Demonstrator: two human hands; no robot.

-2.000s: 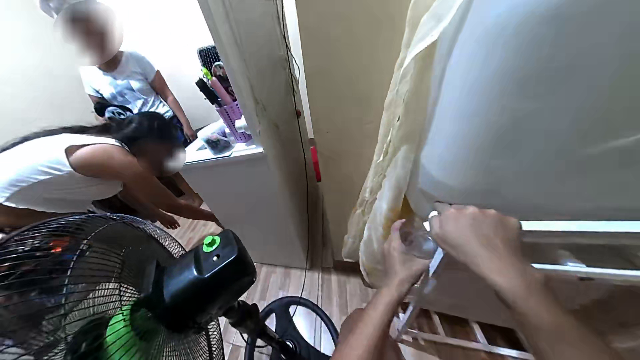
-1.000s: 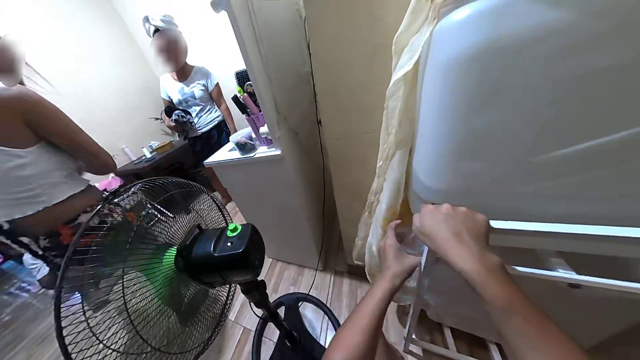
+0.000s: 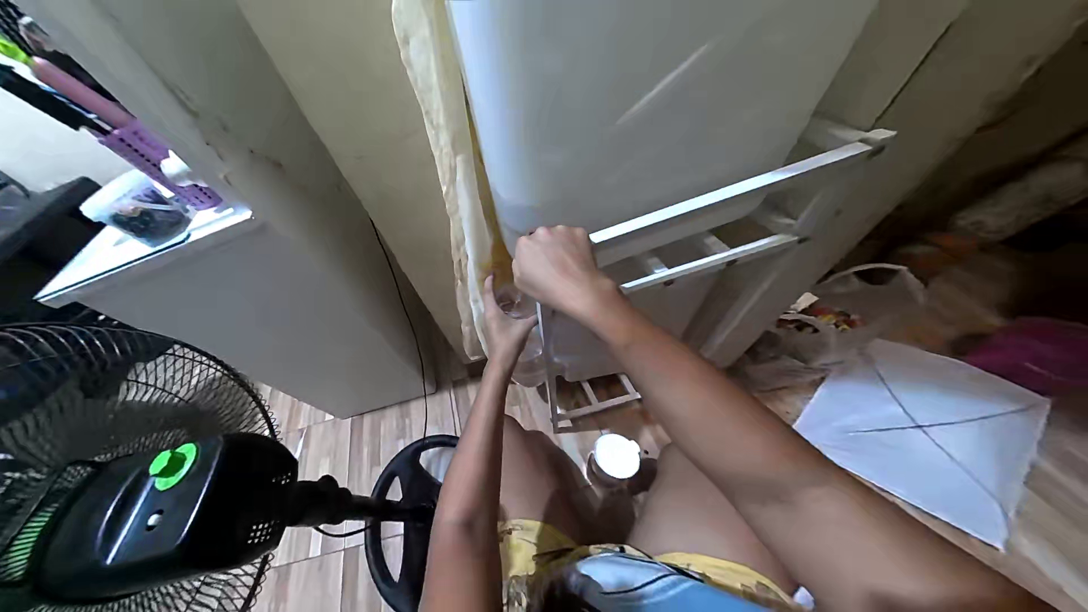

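My left hand [image 3: 507,327] is around a clear plastic container [image 3: 529,361], which hangs upright beside a cream cloth [image 3: 459,195]. Just above and to its right, my right hand [image 3: 557,263] is curled into a fist over the container's mouth, near the corner of a large white panel [image 3: 646,102]. Whether anything is inside that fist is hidden. A jar with a white lid [image 3: 616,456] stands between my legs.
A black pedestal fan [image 3: 170,510] is at the left, its round base on the wooden-patterned floor. Behind it stands a white counter [image 3: 246,297] with a purple basket [image 3: 153,161]. White rails [image 3: 739,183] cross at right; a white kite-like sheet [image 3: 935,433] and plastic bags [image 3: 858,306] lie beyond.
The view has swung right and down, and the people seen at the left before are out of it. Both hands remain close together by the panel's corner.
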